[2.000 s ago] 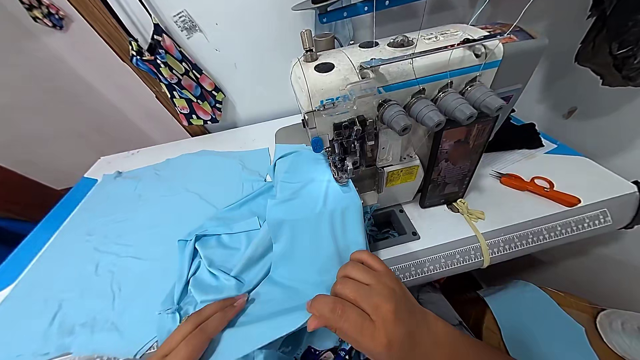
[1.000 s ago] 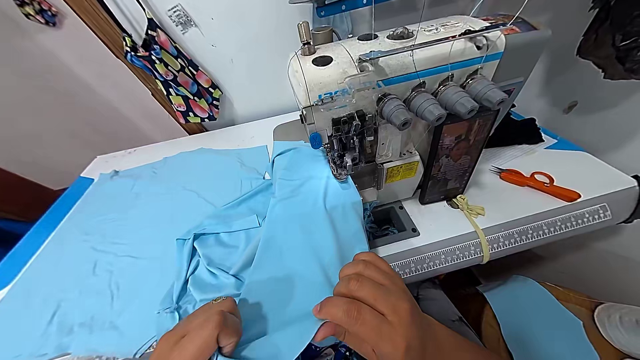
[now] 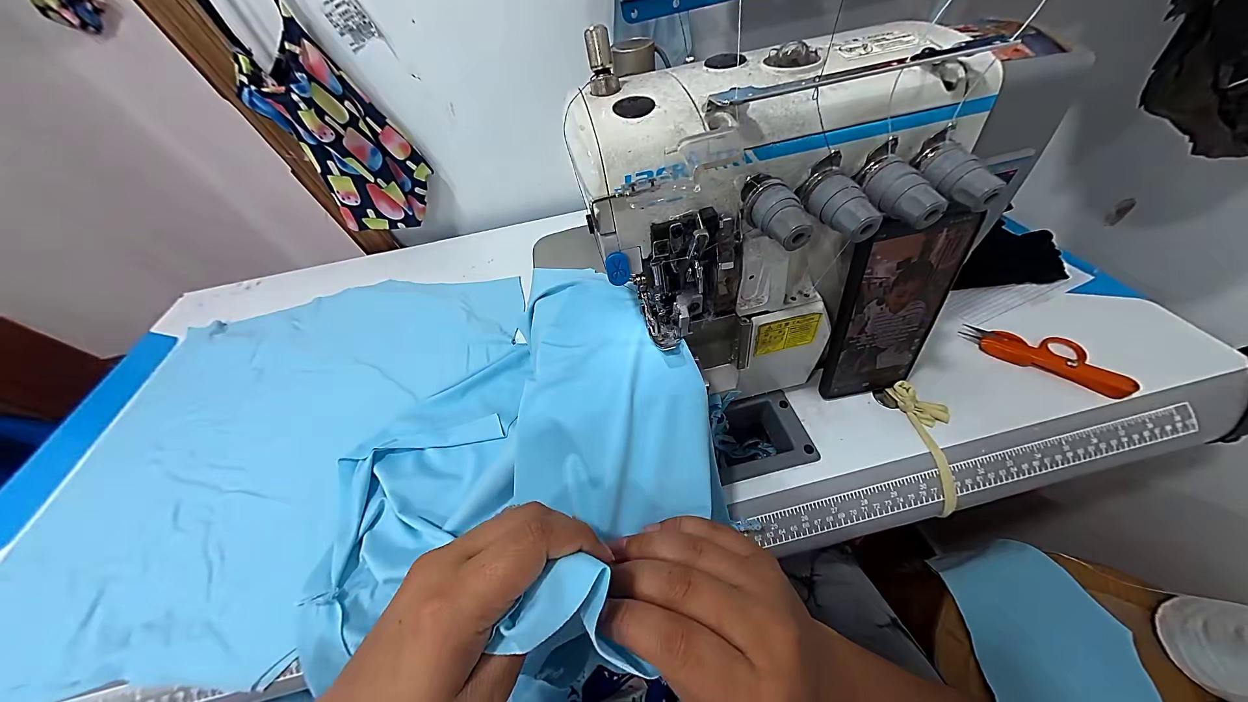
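Observation:
Light blue fabric (image 3: pixel 614 419) runs from under the presser foot of a white overlock sewing machine (image 3: pixel 673 136) down to the table's front edge. There my left hand (image 3: pixel 487 585) pinches a folded-up part of its edge. Close against it, nearly touching at the fingertips, my right hand (image 3: pixel 692 604) grips the same edge from the right. Between the hands the edge curls over, and the fingertips are partly hidden in it. More of the blue fabric (image 3: pixel 244 439) lies spread and wrinkled over the left of the table.
Orange thread snips (image 3: pixel 1063 366) lie right of a phone (image 3: pixel 902 302) that leans on the machine. A ruler tape (image 3: pixel 994 473) with a yellow tie (image 3: pixel 931 439) lines the front edge. Patterned clothing (image 3: pixel 341 136) hangs behind. Another blue piece (image 3: pixel 1048 624) rests lower right.
My left hand has moved right, from the fabric at the lower left to beside my right hand. The fabric edge is now lifted and folded between both hands.

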